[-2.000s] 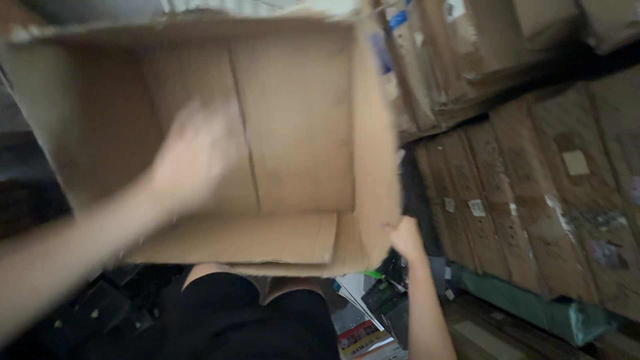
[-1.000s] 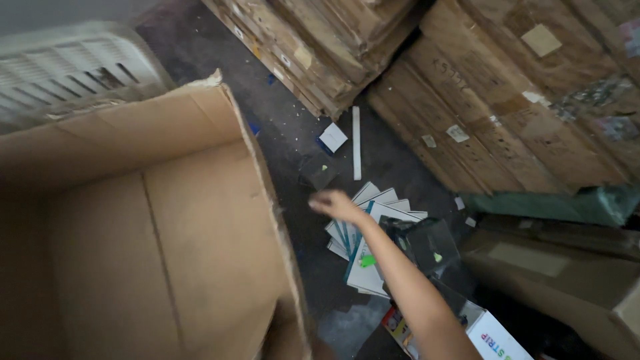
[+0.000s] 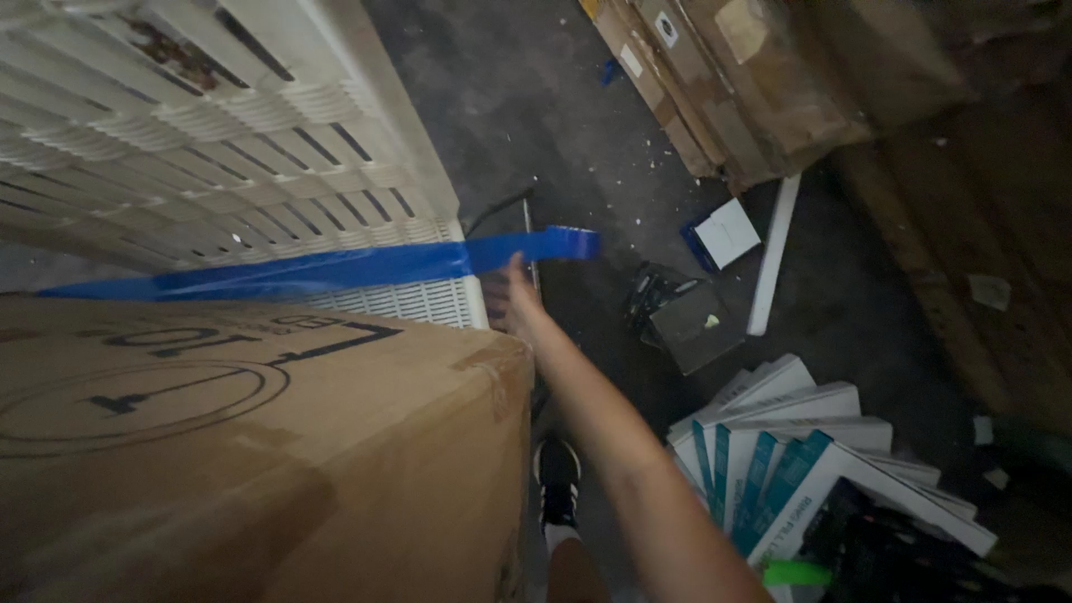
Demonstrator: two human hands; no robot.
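Note:
A large cardboard box (image 3: 402, 435) with printed marks fills the lower left. My right hand (image 3: 515, 301) is by the box's upper right corner, fingers spread, beside a strip of blue adhesive tape (image 3: 360, 266). The strip stretches leftward along the box's far edge, and the small tape roll (image 3: 578, 243) hangs at its right end, just past my fingertips. Whether a finger touches the tape cannot be told. Behind the tape stands a white slatted plastic basket (image 3: 335, 176). My left hand is out of sight.
On the dark floor lie fanned white and teal product boxes (image 3: 779, 452), a dark box (image 3: 699, 327), a small white box (image 3: 727, 236) and a white strip (image 3: 775, 260). Stacked flattened cardboard (image 3: 703, 92) stands at the upper right. My shoe (image 3: 557, 481) is beside the large box.
The open inside of a box showed before; now a box's printed outer face shows, with blue tape stretched along it. My left hand, seen two seconds ago, has left the view.

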